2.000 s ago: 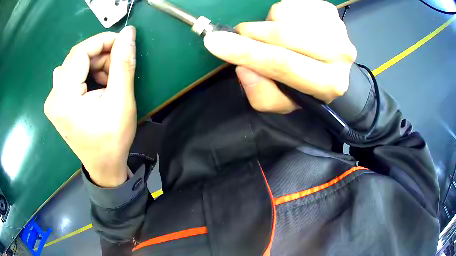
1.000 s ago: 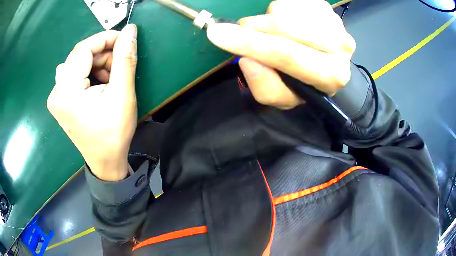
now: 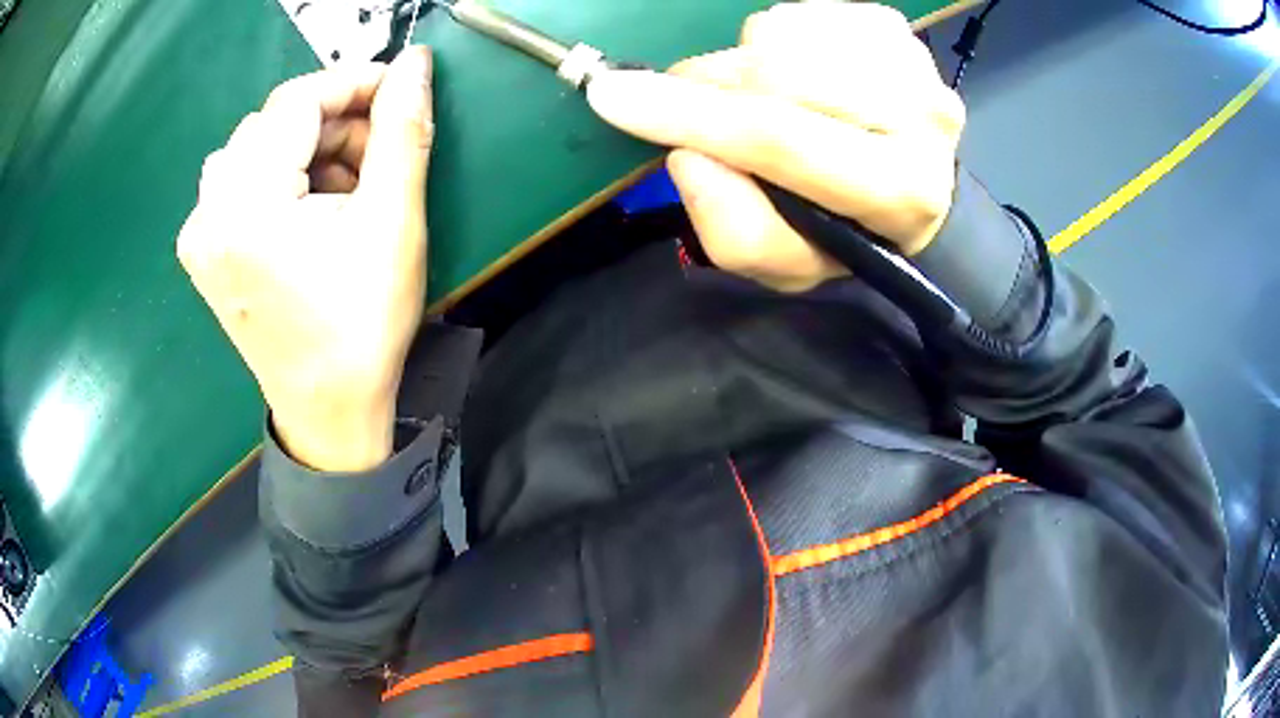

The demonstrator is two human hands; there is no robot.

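My left hand (image 3: 316, 260) pinches a very thin silvery solder wire (image 3: 414, 24) between thumb and index finger, just below the plate. My right hand (image 3: 814, 140) is closed around the black handle of a soldering iron (image 3: 527, 42). The iron's silver barrel points up and left, its tip close to the wire at the top edge. The silver-white plate assembly (image 3: 331, 25) lies on the green mat; only its lower corner shows, the rest is cut off by the picture's top edge. Whether the tip touches the plate cannot be told.
The green mat-covered bench (image 3: 141, 281) has a wooden front edge close to my body. The iron's black cord (image 3: 1040, 267) loops by my right wrist. A blue object (image 3: 105, 673) stands on the floor at lower left. Another blue thing (image 3: 647, 190) shows under the bench edge.
My left hand and the wire have moved right and slightly up. The plate's visible corner also appears further right. The right hand has shifted slightly left and up, still gripping the iron.
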